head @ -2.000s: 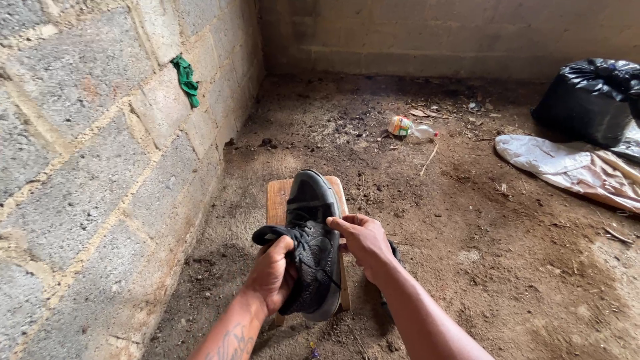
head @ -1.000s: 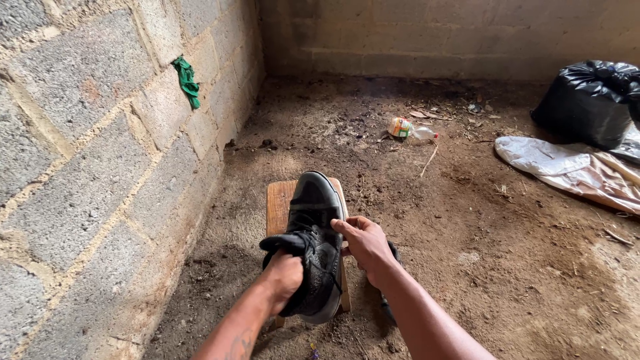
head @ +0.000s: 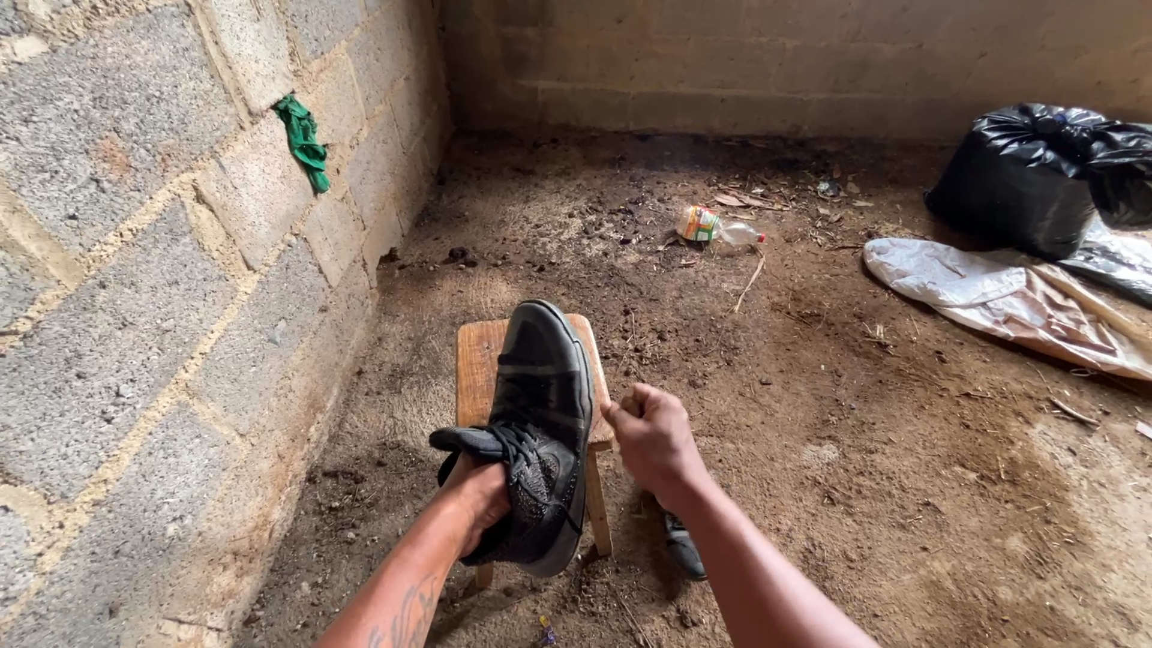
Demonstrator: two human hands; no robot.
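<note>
A black lace-up high-top shoe point(head: 540, 432) is tilted over a small wooden stool point(head: 477, 360), toe pointing away from me. My left hand point(head: 481, 504) reaches inside the shoe's opening and holds it up from within; its fingers are hidden. To the right of the sole, apart from the shoe, is my right hand point(head: 650, 436), its fingers curled. Whether something thin is pinched in them cannot be seen. Part of another dark shoe point(head: 684, 547) shows on the dirt floor beneath my right forearm.
A concrete block wall point(head: 135, 270) with a green cloth point(head: 304, 144) runs along the left. Farther back lie a plastic bottle point(head: 720, 229) and dry leaves. At the right, a black plastic bag point(head: 1012, 184) stands behind a whitish sack point(head: 981, 288).
My left hand has gone from gripping the shoe's collar to inside its opening. My right hand has come off the shoe's side and moved to the right, fingers now curled.
</note>
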